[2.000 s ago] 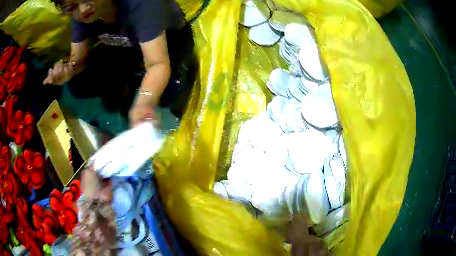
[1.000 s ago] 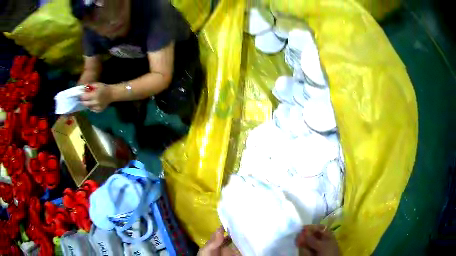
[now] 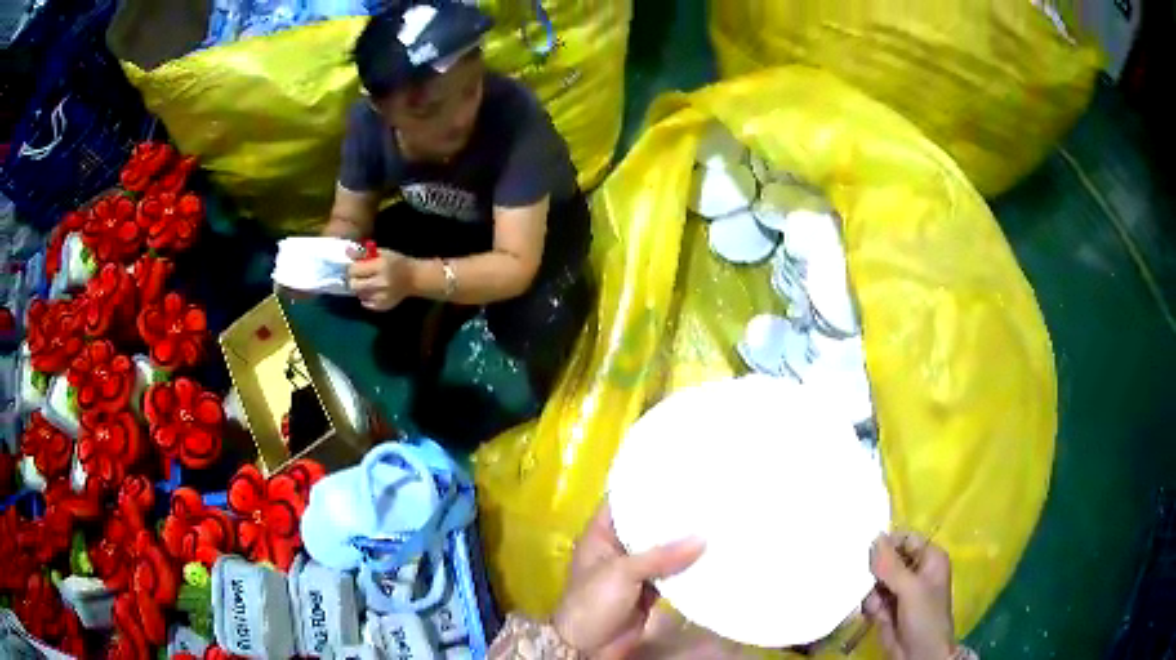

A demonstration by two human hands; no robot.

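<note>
A white fabric disc (image 3: 748, 509), glare-bright, is held up flat over the near part of an open yellow sack (image 3: 961, 348). My left hand (image 3: 619, 574) grips its left edge, thumb on top. My right hand (image 3: 913, 587) is at its lower right edge, fingers bent; a thin dark item (image 3: 854, 632) shows by these fingers, too small to name. The glare hides whether there is one disc or a stack. More white discs (image 3: 813, 277) lie in the sack behind it.
A person (image 3: 477, 219) crouches at left, holding white pieces (image 3: 313, 263). Nearby are a gold box (image 3: 277, 380), red plush flowers (image 3: 110, 374), light blue strapped pieces (image 3: 374, 503) and grey-white pots (image 3: 252, 606) in a blue crate (image 3: 477, 580). Other yellow sacks (image 3: 903, 84) stand behind.
The view has shifted, showing more background. My hands have risen with the white disc from the sack's near end. Earlier my left hand reached toward the other person's white pieces; that person now holds some.
</note>
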